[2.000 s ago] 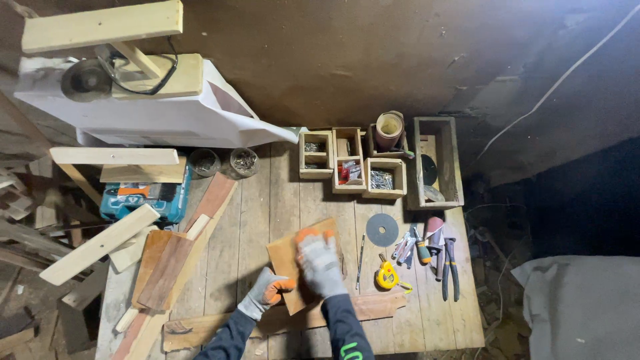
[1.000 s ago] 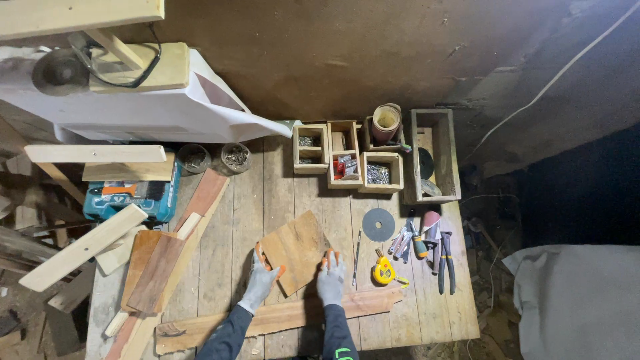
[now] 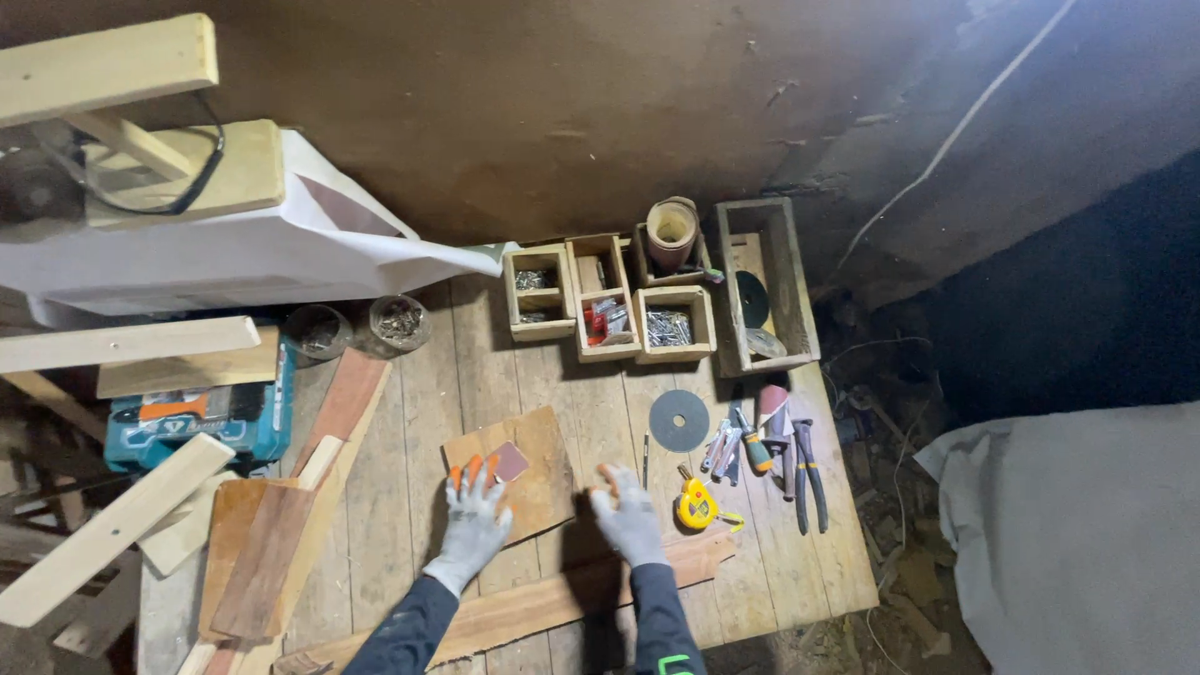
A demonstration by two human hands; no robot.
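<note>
A square piece of thin wooden board lies flat on the plank workbench. On its upper part rests a small reddish-brown piece, apparently sandpaper. My left hand, in a grey glove with orange fingertips, lies over the board's left edge, its fingertips at the small piece; whether it grips it, I cannot tell. To the right of the board, my gloved right hand holds nothing, its fingers spread. A long wooden strip runs below the board. A pencil and a yellow tape measure lie right of my right hand.
Wooden boxes of screws and other hardware stand at the back, beside a longer box. A grey disc, a screwdriver and pincers lie at right. Wood offcuts, two jars and a teal case are at left.
Both hands were at the board's sides a second ago; my right hand is now apart from it, and my left is over it. The small reddish-brown piece now shows on the board.
</note>
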